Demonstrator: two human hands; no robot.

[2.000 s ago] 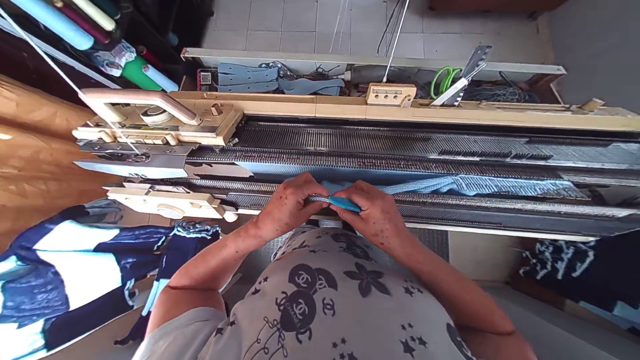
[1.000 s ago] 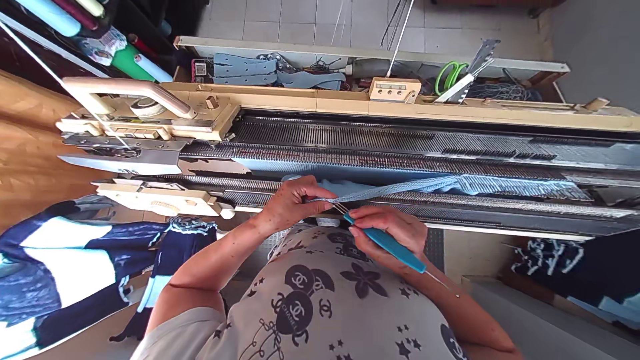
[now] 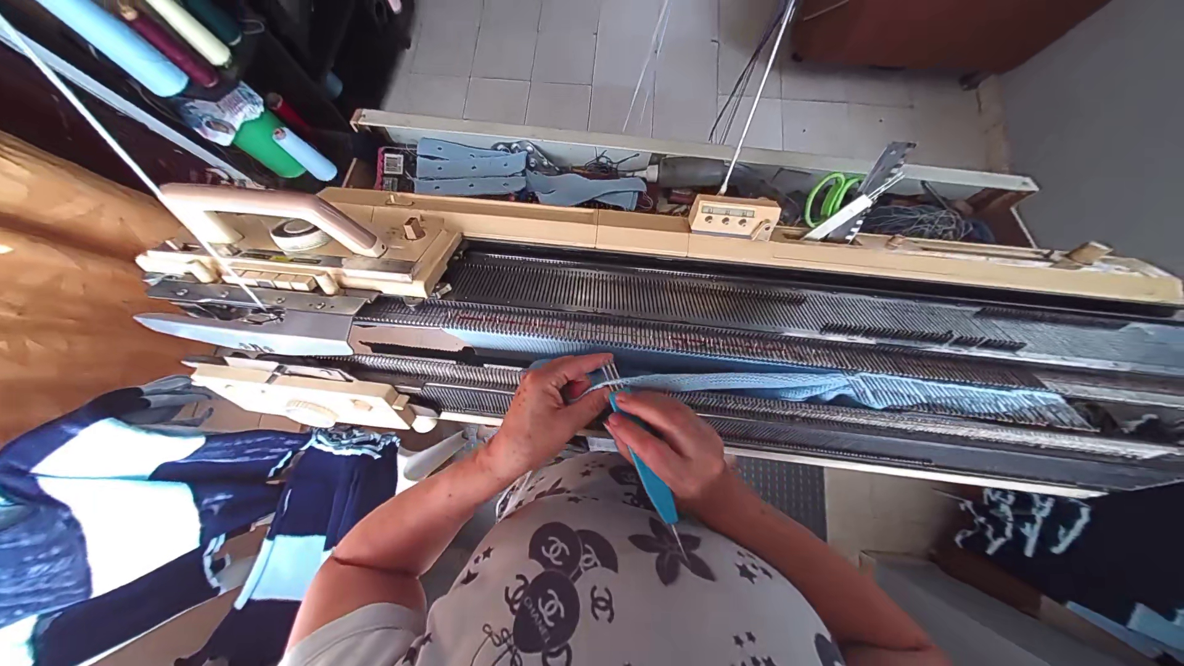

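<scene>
A double-bed knitting machine spans the view, with light blue knitted fabric running along the gap between its needle beds. Over the front bed, my left hand pinches the left end of a narrow blue knitted strip between thumb and fingers. My right hand holds a blue-handled transfer tool, whose prongs meet the strip at my left fingertips; a thin metal end points down toward my shirt. The carriage rests at the left end of the rear bed, and the front bed's carriage sits below it.
Behind the machine, a long tray holds blue perforated pieces, green coiled cord and wires. A row counter sits on the rear rail. Yarn cones stand upper left. Dark blue and white knitwear hangs at lower left.
The blue tool, mostly covered by my hands at first, now shows below my right hand, with its handle turned more steeply downward than a second ago. My left hand keeps its pinch at the strip.
</scene>
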